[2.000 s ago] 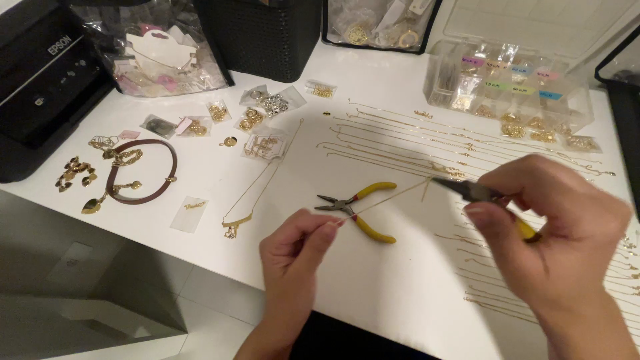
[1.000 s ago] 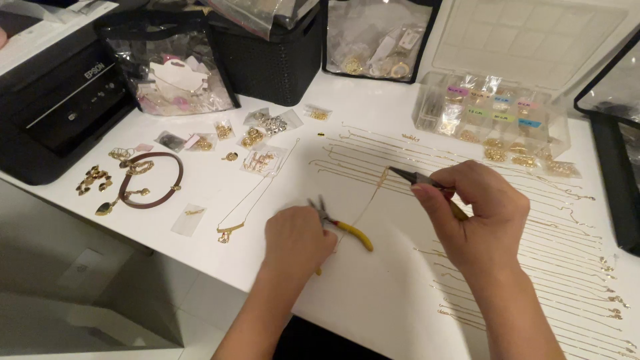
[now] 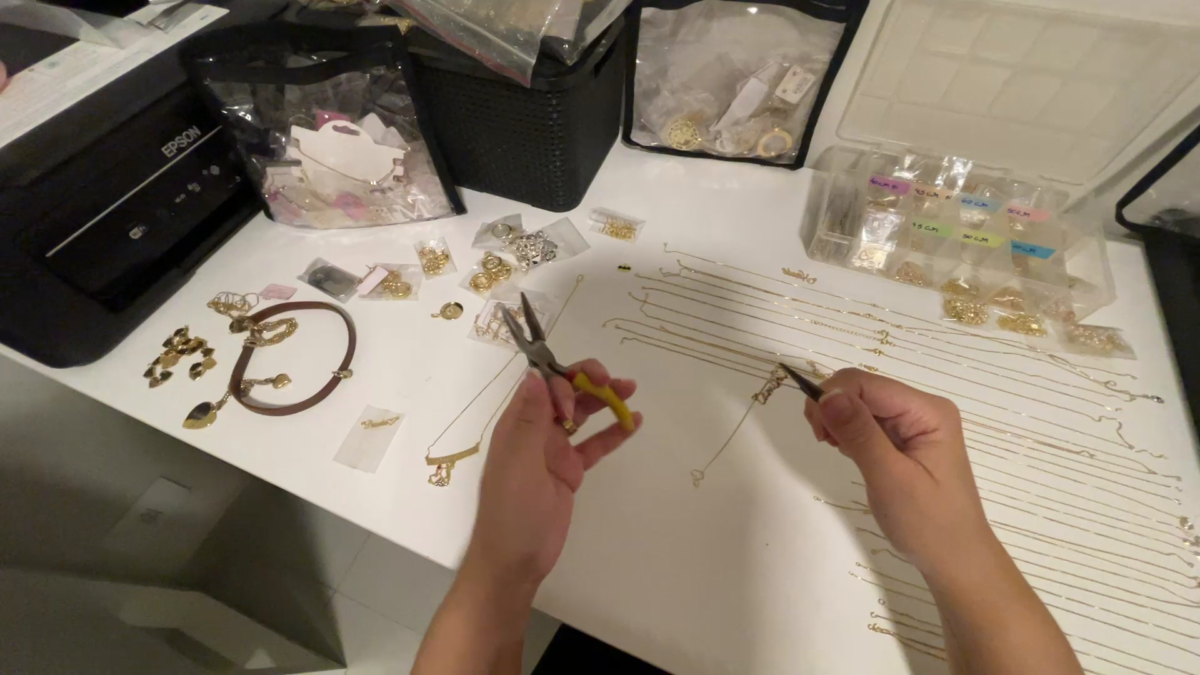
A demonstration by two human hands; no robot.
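Observation:
My left hand (image 3: 553, 450) holds yellow-handled pliers (image 3: 536, 345), their jaws slightly apart and pointing up and away. In my right hand (image 3: 891, 450) is a second pair of pliers (image 3: 800, 382), mostly covered by the fingers. Its dark tip meets a gold name pendant (image 3: 771, 385), from which a short fine chain (image 3: 727, 441) runs down toward me. Beyond and under the right hand, many fine gold chains (image 3: 750, 314) lie in rows on the white table. A gold necklace with a bar pendant (image 3: 452, 457) lies left of my left hand.
A brown ring-shaped band (image 3: 349, 347) with gold charms and small bags of findings (image 3: 492, 272) lie at the left. Farther back stand a black printer (image 3: 122, 216), a clear pouch (image 3: 347, 178), a black basket (image 3: 525, 122) and a compartment box (image 3: 956, 234) with its lid raised.
The yellow-handled pliers, lying on the table two seconds ago, are now raised in my left hand. That hand no longer holds the chain, which hangs from the pendant at the right pliers' tip.

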